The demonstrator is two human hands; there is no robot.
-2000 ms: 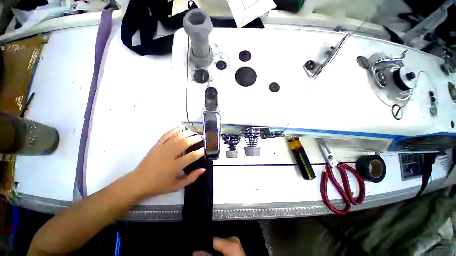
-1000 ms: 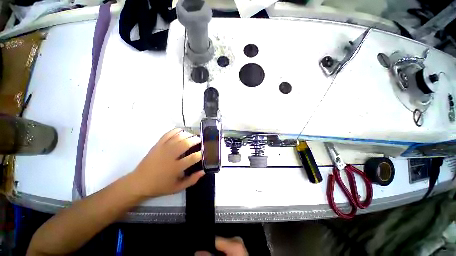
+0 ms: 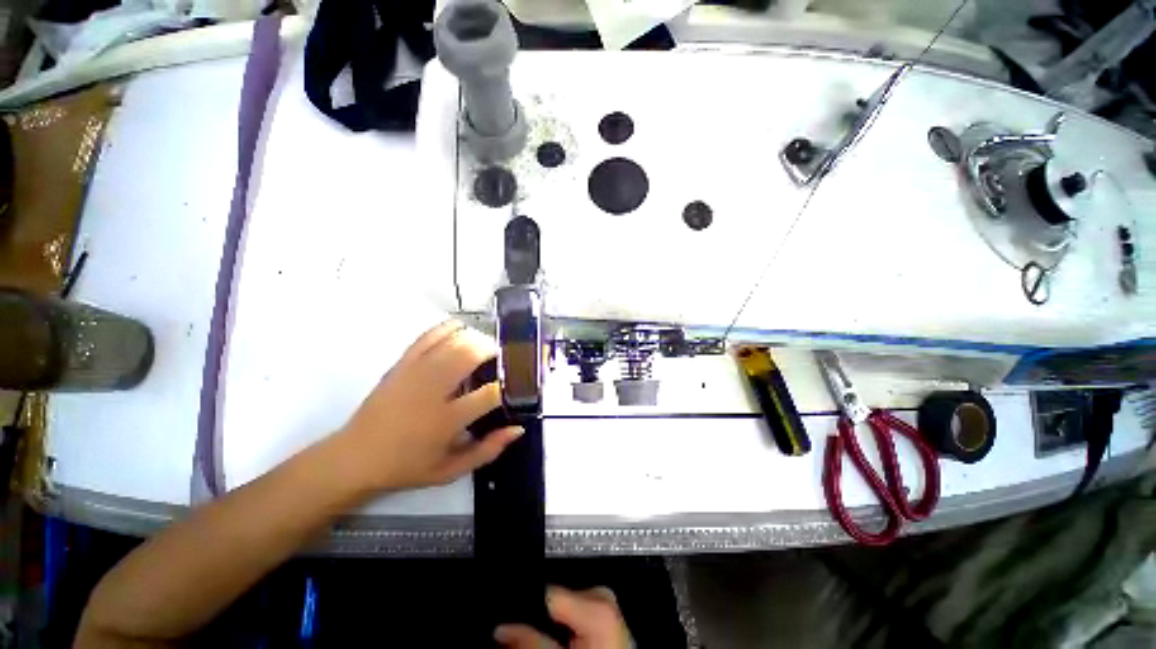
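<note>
A black fabric strip (image 3: 510,501) runs from under the white sewing machine head (image 3: 710,273) over the table's front edge. My left hand (image 3: 425,406) lies on the strip beside the needle area, fingers spread, fingertips partly hidden by the shiny take-up lever guard (image 3: 520,351). My right hand (image 3: 583,619), cut off by the bottom edge, grips the strip below the table edge. The needle and presser foot are hidden under the head. A looped black strip (image 3: 368,76) lies behind the machine.
Right of the tension knobs (image 3: 636,380) lie a yellow-and-black screwdriver (image 3: 776,403), red-handled scissors (image 3: 880,469) and black tape (image 3: 957,426). At left are a purple strip (image 3: 235,254), a bottle (image 3: 95,346) and cardboard (image 3: 48,190).
The view shifts slightly over the machine. My right hand shows its fingers a little higher and more clearly on the strip. My left hand stays nearly in place.
</note>
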